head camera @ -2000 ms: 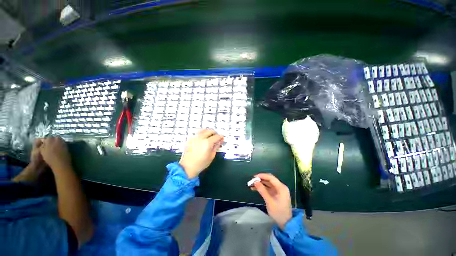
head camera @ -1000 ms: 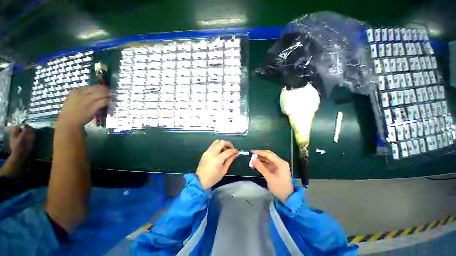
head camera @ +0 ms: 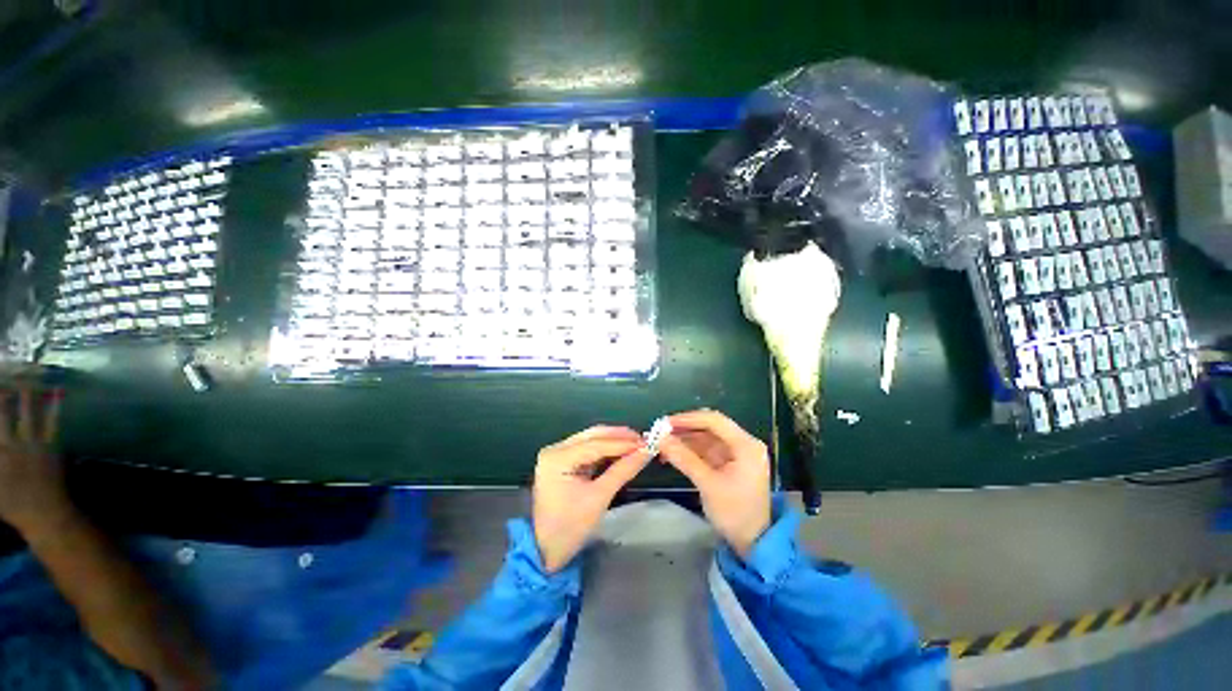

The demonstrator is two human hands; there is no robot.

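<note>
A small white housing [head camera: 657, 435] is pinched between the fingertips of both hands, above the bench's front edge. My left hand [head camera: 581, 489] holds it from the left, thumb and index finger together. My right hand [head camera: 723, 473] holds it from the right. The fingertips hide part of it. A clear blister tray [head camera: 655, 304] with close rows of white pieces lies ahead to the left. A second tray [head camera: 1003, 354] with upright white pieces in columns lies at an angle on the right.
A white-and-yellow squeeze bottle [head camera: 790, 304] with a dark tip lies right of my hands. Behind it is a crumpled plastic bag [head camera: 865, 162]. A white strip [head camera: 889, 354] and tiny piece [head camera: 847, 417] lie beside it. A neighbour's arm [head camera: 81, 581] and tray [head camera: 142, 257] are far left.
My left hand has come from over the blister tray to my right hand; both now meet on the housing. The neighbour's arm has moved left, and the red-handled cutters are gone from between the left trays.
</note>
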